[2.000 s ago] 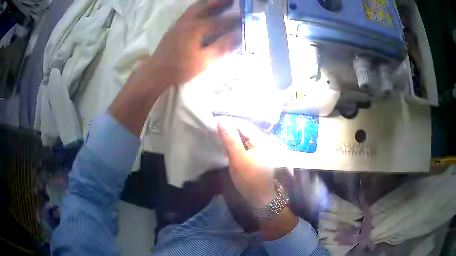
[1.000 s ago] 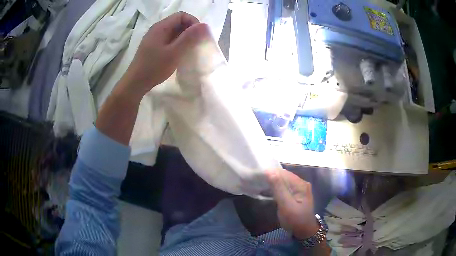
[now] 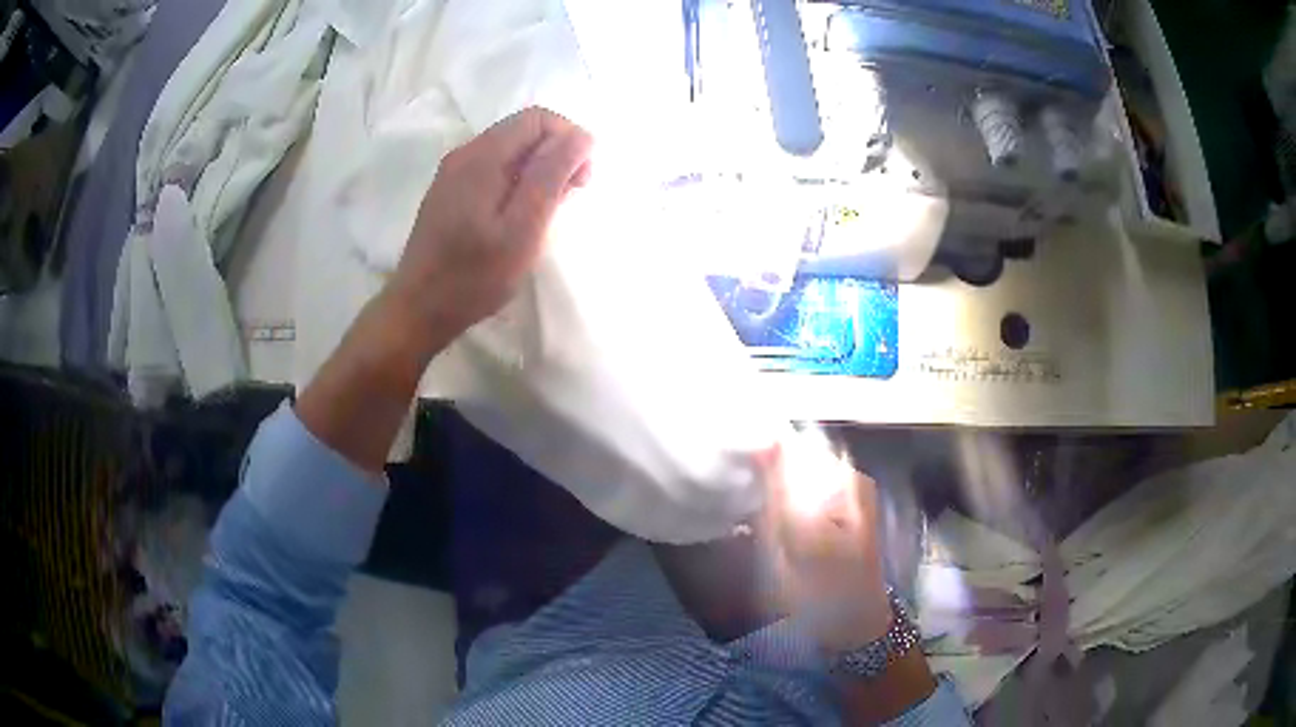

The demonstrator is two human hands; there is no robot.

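A white fabric piece [image 3: 611, 384] hangs between my two hands, over the table's front edge and toward my lap; its right side is washed out by glare. My left hand [image 3: 498, 206] grips its upper end, left of the machine. My right hand [image 3: 824, 511] grips its lower right end, below the table edge. The blue sewing machine [image 3: 967, 50] stands at the upper right. Its needle area is lost in bright glare. A blue plate [image 3: 839, 324] lies in front of it.
Long white cloths [image 3: 192, 270] lie gathered at the table's left. A bundle of white pieces [image 3: 1180, 547] with a mauve tie [image 3: 1052, 604] is at the lower right. A side tray [image 3: 1201, 213] stands right of the machine. The cream table [image 3: 1123, 348] has printed ruler marks.
Both hands first moved from the needle area, drawing the fabric out between them. Since then, my left hand has lowered slightly and my right hand has risen slightly. The view has shifted.
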